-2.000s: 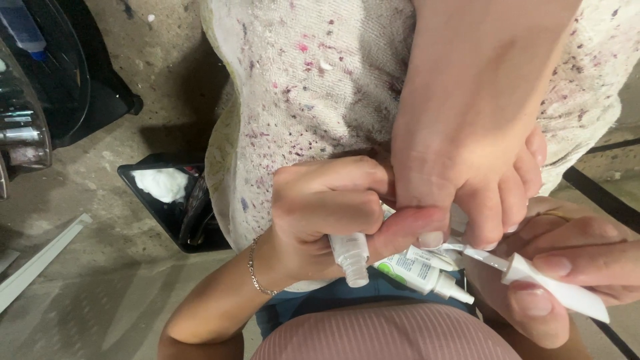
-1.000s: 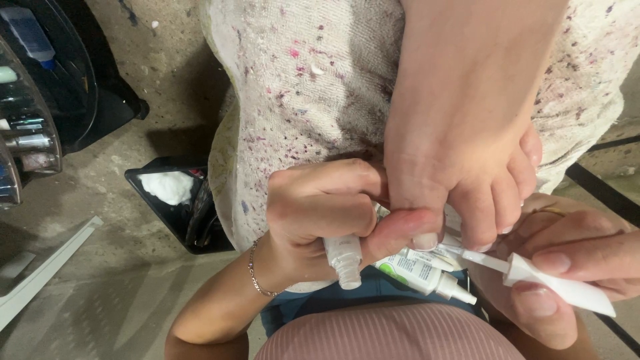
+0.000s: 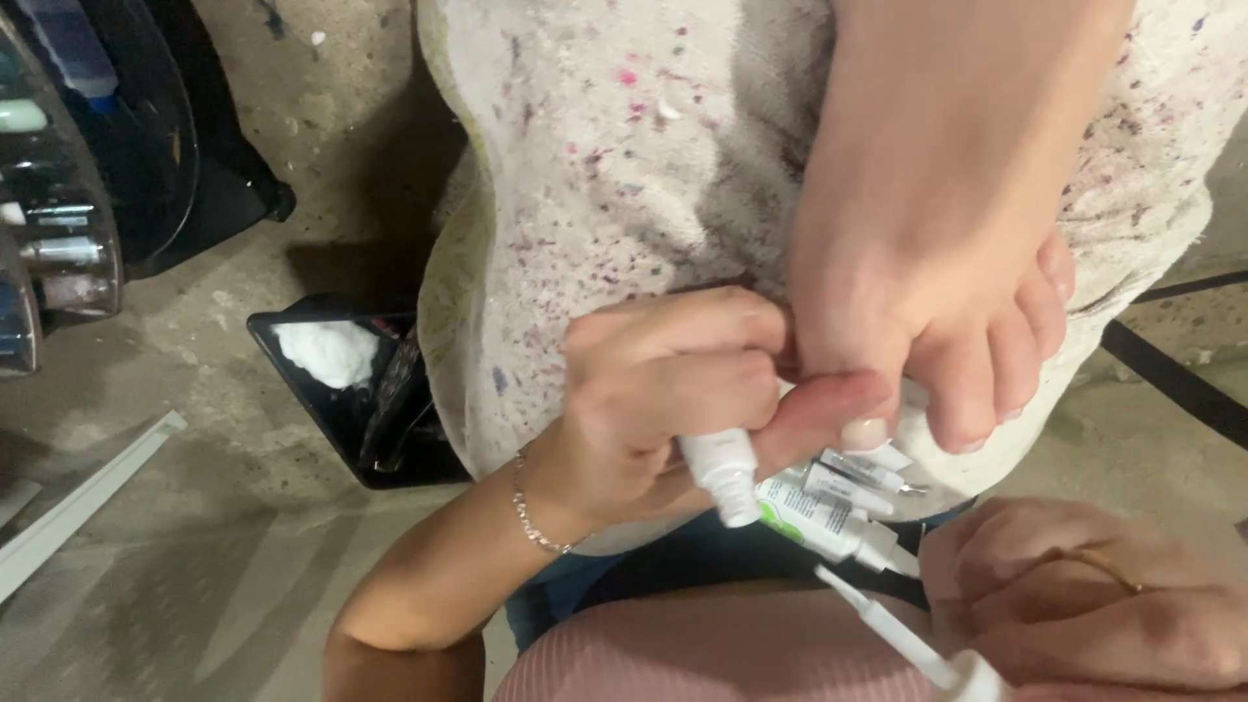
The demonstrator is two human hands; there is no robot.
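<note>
My left hand (image 3: 682, 390) holds a small white open bottle (image 3: 724, 473) in its curled fingers, while its thumb rests by the big toe of another person's bare foot (image 3: 926, 214). In my right hand (image 3: 1082, 585), at the lower right, is the white cap of a brush applicator (image 3: 902, 639), its brush pointing up and left, apart from the toes. The foot lies on a stained white towel (image 3: 624, 195). Below the toes are a white and green tube (image 3: 814, 512) and several small white tubes (image 3: 848, 483).
A black tray (image 3: 322, 429) with white cotton (image 3: 327, 353) and dark items is on the floor at left. Clear-walled holders with several bottles (image 3: 63, 249) stand at the upper left. A pale bar (image 3: 88, 502) lies lower left, and a black strap (image 3: 1180, 390) crosses at right.
My right hand has moved down, away from the toes, with the brush applicator in it. My left hand stays at the big toe with the bottle.
</note>
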